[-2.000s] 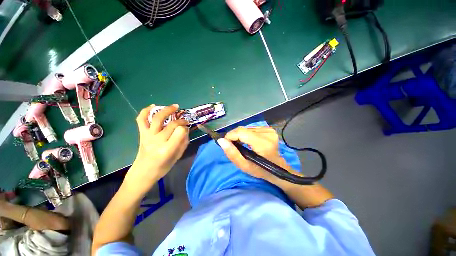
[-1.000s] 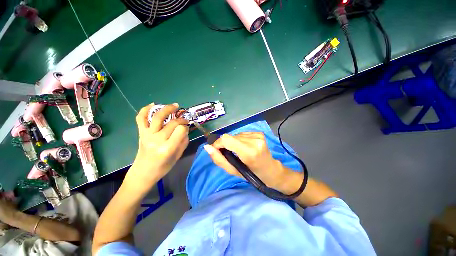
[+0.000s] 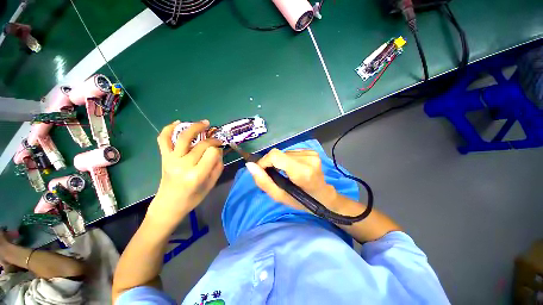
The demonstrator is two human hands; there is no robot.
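Observation:
My left hand [image 3: 189,159] holds a hair dryer unit [image 3: 184,130] at the bench's front edge, with my fingers over its barrel. A board module [image 3: 243,128] extends to the right from under my fingers. My right hand [image 3: 296,173] grips the black handle of a soldering iron [image 3: 296,192] like a pen. The iron's tip is at the left end of the board, close beside my left fingertips; whether it touches is too small to tell. The iron's thick cord loops over my right wrist. The far side of the unit is hidden by my left hand.
Several pink hair dryer units [image 3: 102,157] lie at the left of the green bench [image 3: 286,83]. A loose board module [image 3: 380,58] with a yellow block lies at the right. A fan [image 3: 178,7], a pink barrel [image 3: 294,12], cords and a blue stool [image 3: 476,113] show. Another person's arm [image 3: 44,262] is lower left.
My right hand has shifted left since the first frame, bringing the iron's tip nearer my left fingers. My left hand keeps its hold. The other person's arm has moved.

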